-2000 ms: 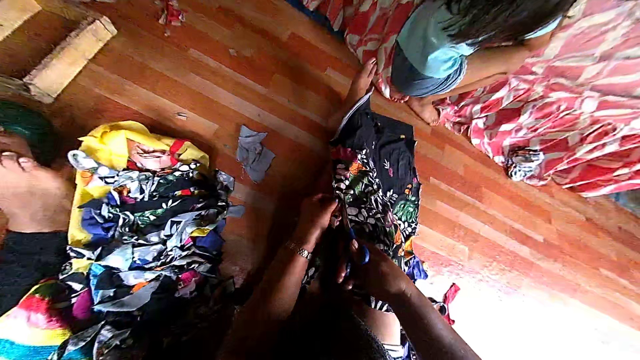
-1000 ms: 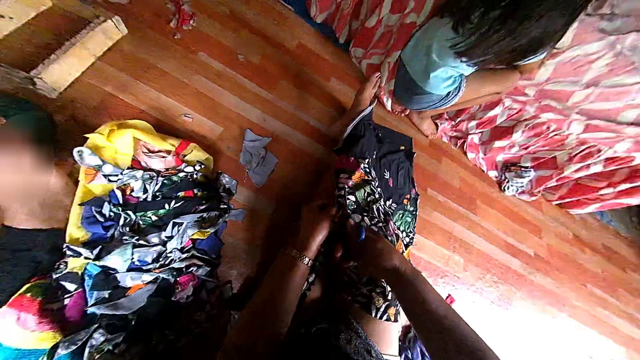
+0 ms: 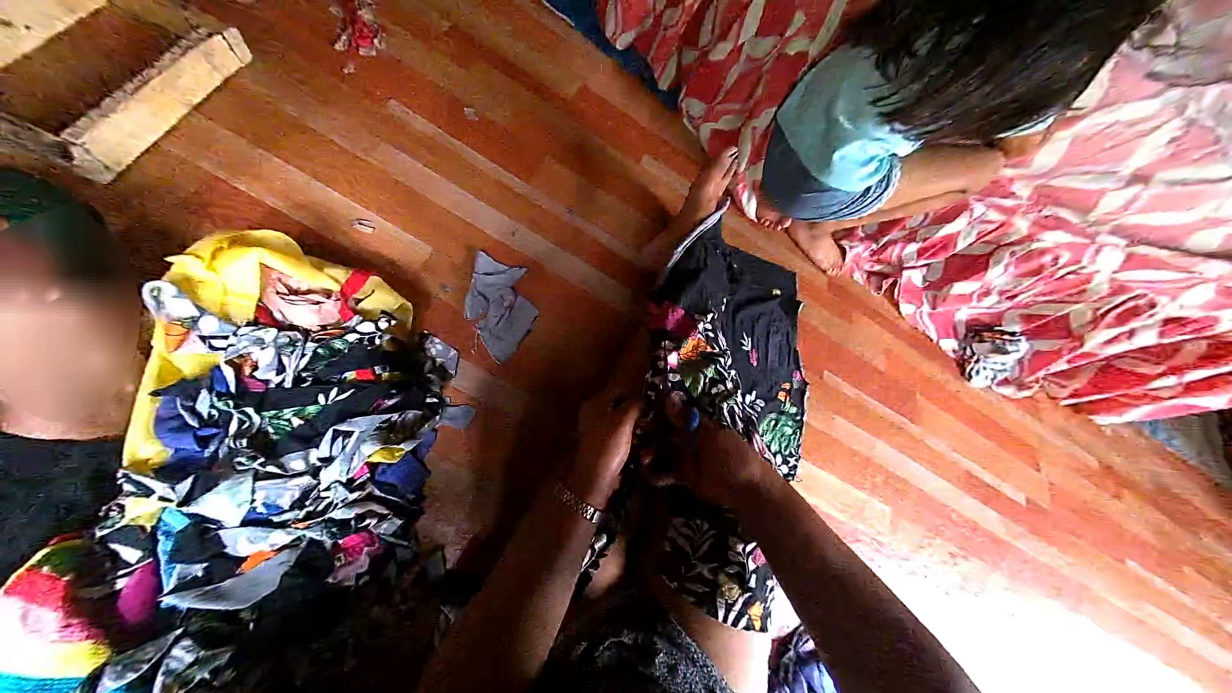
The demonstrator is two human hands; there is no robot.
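Black floral-print cloth [image 3: 756, 337] lies over my outstretched leg, its far end near the bare foot. My left hand [image 3: 611, 433] is at the cloth's left edge with fingers closed on it; a metal bracelet is on that wrist. Close beside it, my right hand [image 3: 698, 452] is closed around scissors, of which only a bit of blue handle [image 3: 691, 419] shows. The blades are hidden in shadow and cloth. To the left lies a yellow fabric piece [image 3: 217, 279] covered with rows of multicoloured cloth strips [image 3: 289, 481].
Grey cloth scraps [image 3: 500, 308] lie on the wood-patterned floor [image 3: 539, 183]. A seated person [image 3: 837, 144] is at upper right on red-and-white cloth [image 3: 1011, 279]. Another person [image 3: 58, 520] is at the left edge. A wooden frame [image 3: 159, 101] stands at upper left.
The blue scissor handle, plain between my hands two seconds ago, is now mostly covered by my right hand. Both hands remain close together at the floral cloth.
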